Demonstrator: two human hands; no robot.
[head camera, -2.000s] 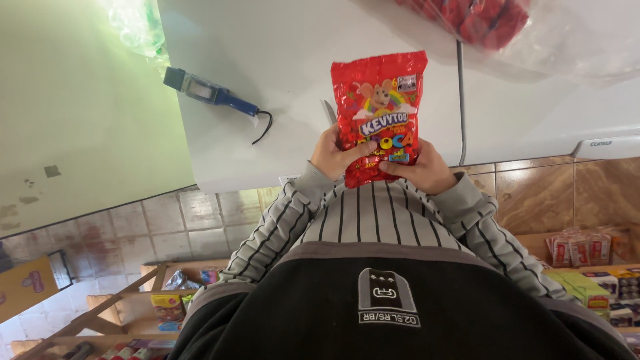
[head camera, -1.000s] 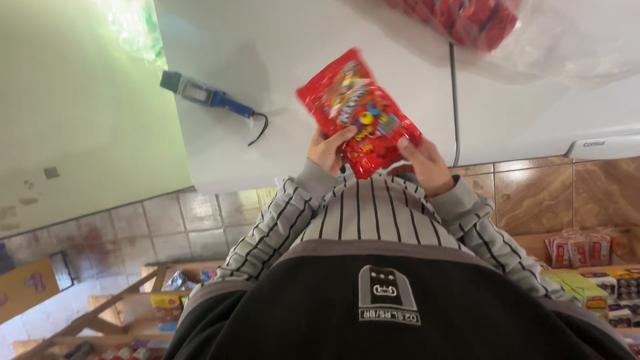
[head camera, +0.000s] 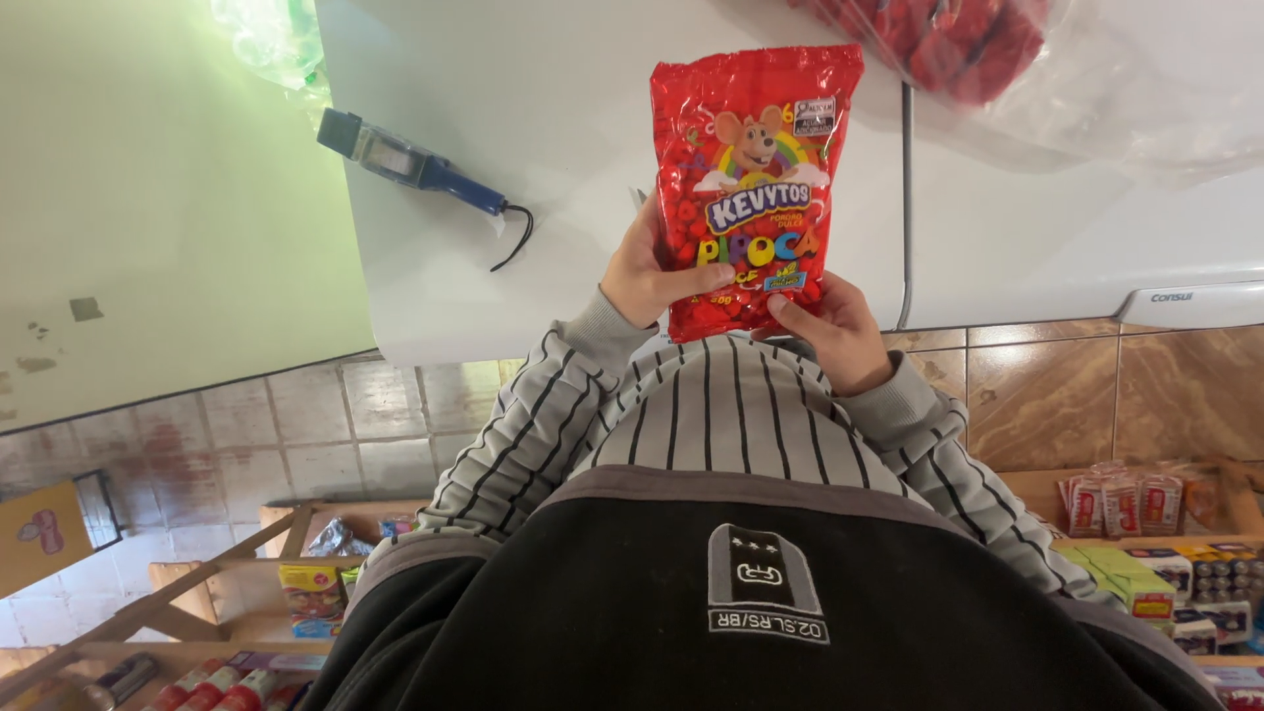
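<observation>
A red plastic bag of Kevytos sweet popcorn (head camera: 750, 197) is held upright with its printed front facing up toward me. My left hand (head camera: 652, 272) grips its lower left side, thumb lying across the front. At the lower right corner, my right hand (head camera: 834, 331) pinches the bag with the thumb on top. The fingers behind the bag are hidden. Both hands are over the near edge of a white chest freezer lid (head camera: 553, 89). A thin pointed metallic thing (head camera: 638, 196) partly shows behind the bag, beside my left hand; what it is I cannot tell.
A blue handheld device with a black wrist cord (head camera: 425, 170) lies on the lid at left. Clear plastic wrap with red bags inside (head camera: 973, 49) is at the upper right. Green-tinted plastic (head camera: 267, 39) sits at the upper left. Wooden shelves (head camera: 188, 592) with packaged goods stand behind me.
The popcorn bag was tilted and blurred one second ago; now it is nearly upright with its front in plain view. Both hands have kept hold of it.
</observation>
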